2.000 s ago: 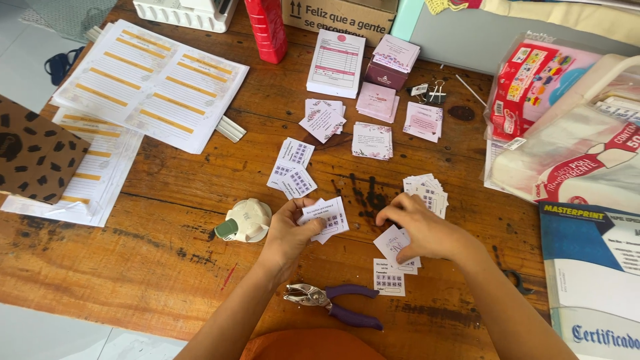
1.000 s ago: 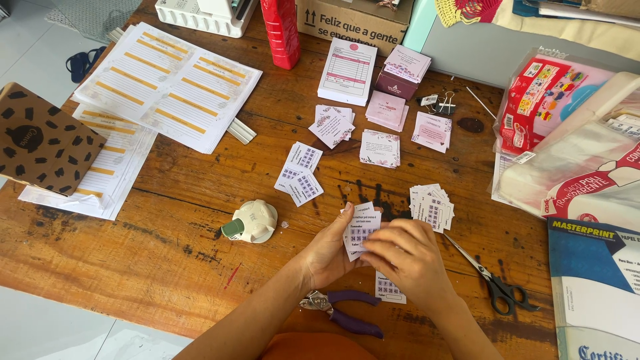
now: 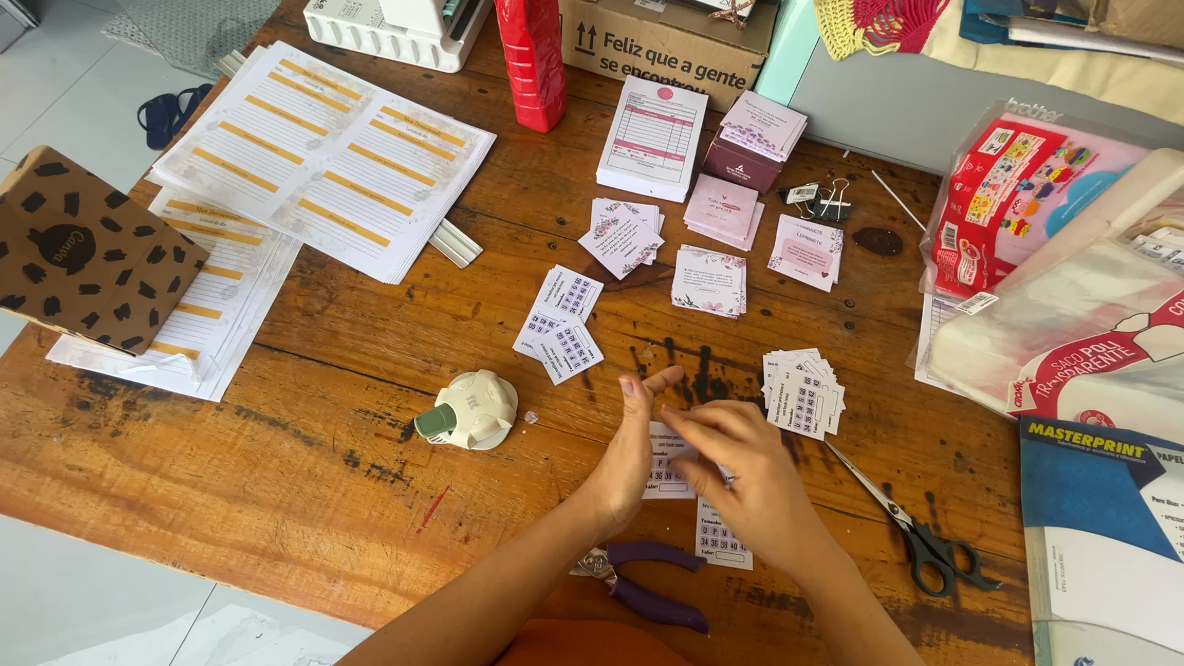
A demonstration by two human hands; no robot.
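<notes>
Size-tag cards [image 3: 670, 467] stand on edge between my hands near the table's front. My left hand [image 3: 629, 449] is upright along their left side, palm inward, fingers extended. My right hand [image 3: 740, 472] curls around their right side, fingertips near the top; the palm side is hidden. Another printed card [image 3: 724, 535] lies just below my right hand. A single-hole punch [image 3: 647, 583] with purple handles rests partly behind my left forearm. Black-handled scissors [image 3: 911, 532] lie to the right. One fanned tag pile [image 3: 560, 324] is up left, another [image 3: 805, 393] up right.
A cream corner punch [image 3: 474, 412] sits left of my hands. Farther back are small card stacks [image 3: 709, 280], a form pad [image 3: 652, 139], binder clips [image 3: 823, 199] and a red bottle [image 3: 534, 65]. Printed sheets [image 3: 324, 157] and a patterned box [image 3: 92, 250] lie left, plastic packages [image 3: 1064, 277] right.
The cards I held up facing me one second ago are now lower between my hands. My left fingers have straightened. The scissors, under my right arm's area two seconds ago, are in plain view.
</notes>
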